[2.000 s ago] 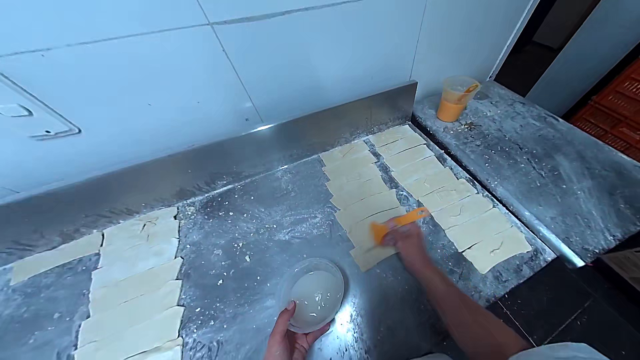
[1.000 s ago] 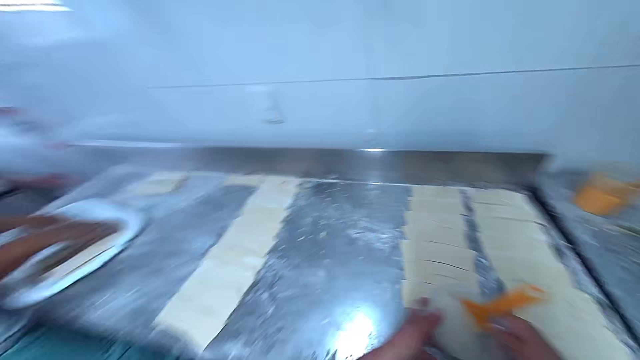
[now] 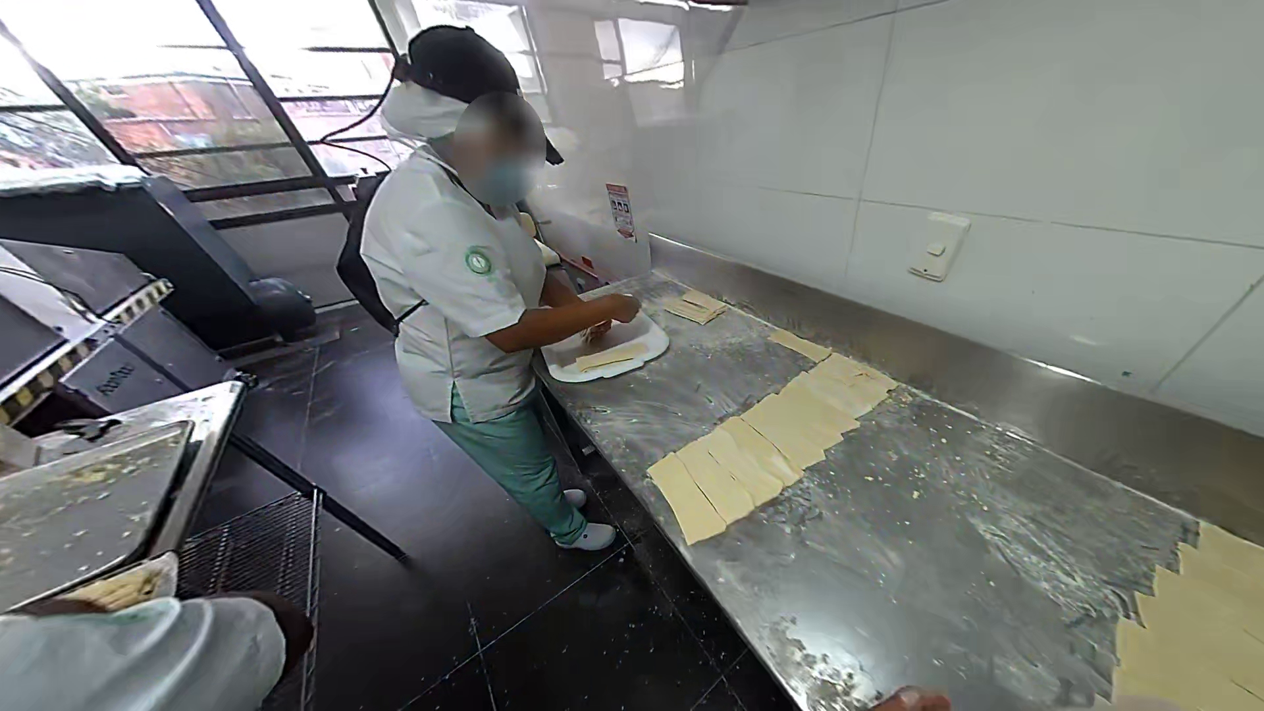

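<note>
Only a small part of my left hand [image 3: 913,700] shows at the bottom edge, over the front of the steel table [image 3: 918,563]; what it holds is hidden. My right hand is out of view. A row of overlapping dough rectangles [image 3: 780,427] runs across the table, left of my hand. More dough pieces [image 3: 1200,617] lie at the right edge. One dough strip [image 3: 800,345] touches the far end of the middle row. Farther left, a small pile of dough strips [image 3: 695,306] lies near a white tray [image 3: 642,365] holding another dough strip [image 3: 611,355].
A co-worker [image 3: 459,286] in a cap and mask stands at the table's far left end, hands over the white tray. Another person's white sleeve [image 3: 148,652] is at the lower left, beside a metal tray [image 3: 89,504] on a rack. A steel backsplash [image 3: 987,365] runs along the wall.
The view has swung far to the left. The bowl and orange brush, held in my hands two seconds ago, are no longer discernible.
</note>
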